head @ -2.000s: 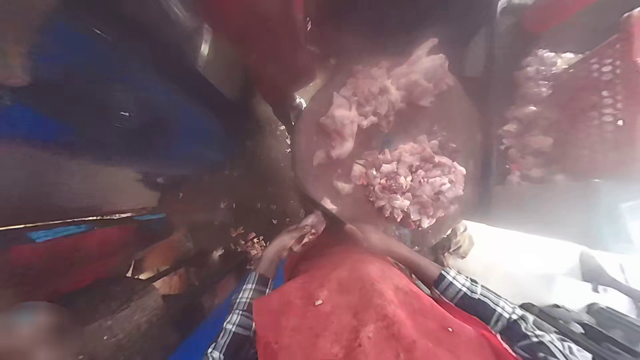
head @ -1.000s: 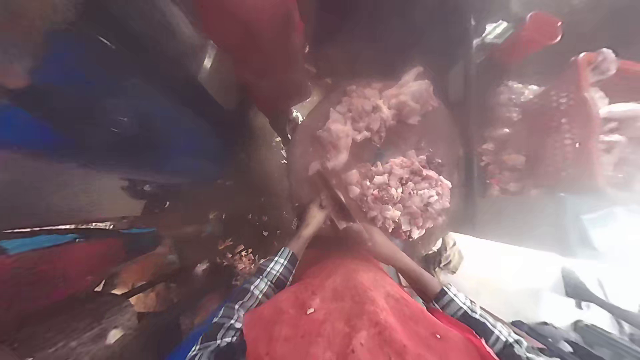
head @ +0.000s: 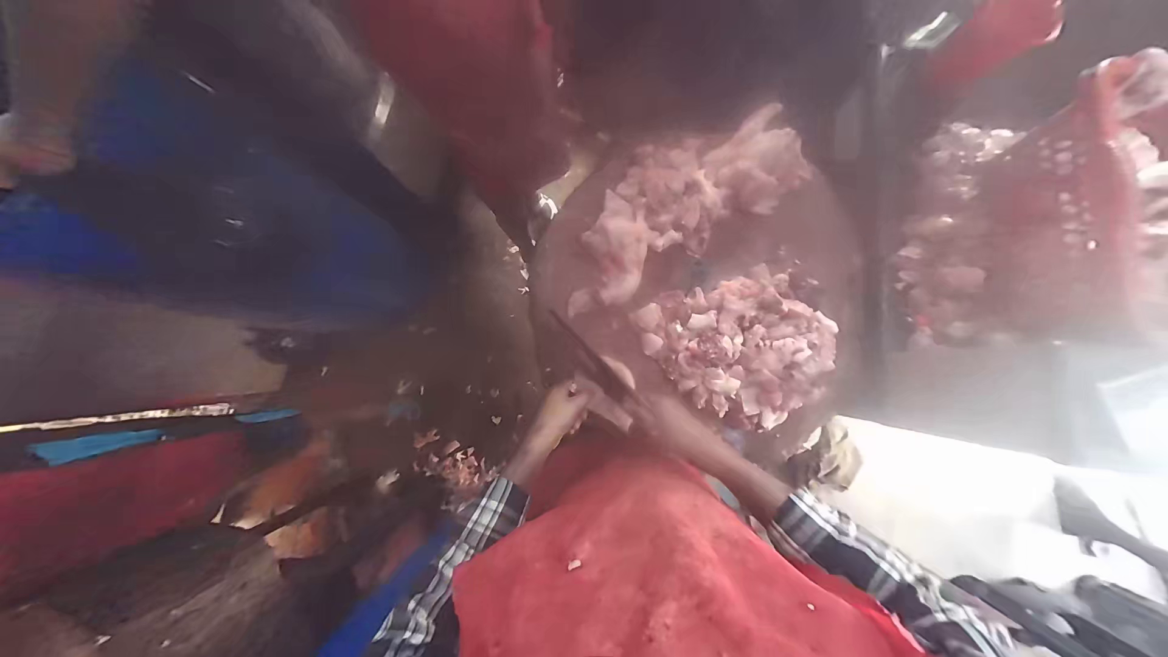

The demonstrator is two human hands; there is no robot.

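My left hand [head: 568,406] is at the near left edge of a round chopping block [head: 598,338], its fingers on a pale piece of raw meat [head: 610,409]. My right hand [head: 659,422] grips a knife [head: 591,358], whose dark blade points up and left across the block beside that piece. A heap of small cut meat pieces [head: 744,347] lies right of the knife. Larger pale meat pieces [head: 675,196] are spread over the far side of the block. Haze softens the details, and the knife's handle is hidden in my right hand.
A red perforated plastic crate [head: 1058,228] stands at the right, with more meat [head: 944,265] beside it. Scraps [head: 456,465] lie low on the left of the block. Red cloth [head: 474,82] hangs beyond the block. Another person's hand [head: 36,155] shows at the far left.
Two seconds ago my hands were close together at the block's near edge; now the knife blade reaches farther over the block. More of the red crate has come into view.
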